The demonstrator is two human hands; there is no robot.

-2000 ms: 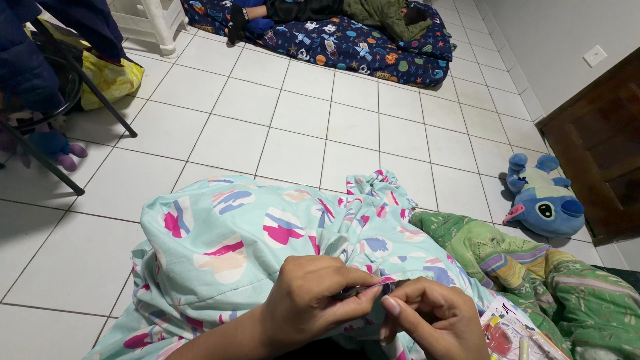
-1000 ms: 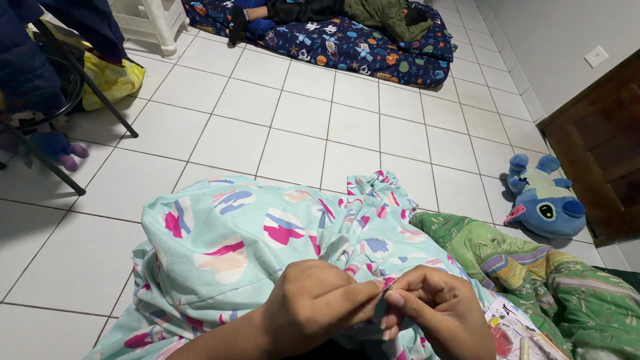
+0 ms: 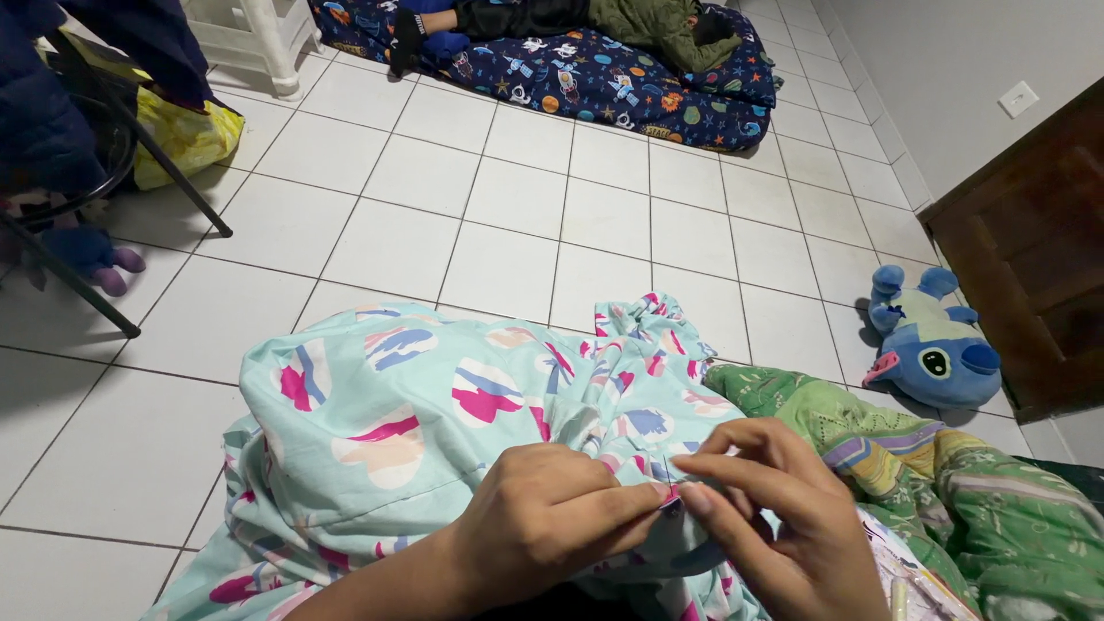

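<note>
A light aqua fabric with pink, white and blue heart-like shapes lies bunched across my lap and the floor. My left hand pinches a small pink-patterned fold of it between thumb and fingers. A thin dark needle stands upright from that fold, near the fingertips of both hands. My right hand is just right of the fold, its thumb close to the cloth and its index finger beside the needle's upper end. Whether the right fingers touch the needle cannot be told.
A green patterned blanket lies at the right, with a printed package beside my right hand. A blue plush toy lies near the brown door. A person lies on a space-print mattress at the back. A dark-legged stool stands at left.
My right index finger and thumb, close together at the fold one second ago, are now apart. The needle now shows upright at the fold. My left hand keeps its pinch on the fabric.
</note>
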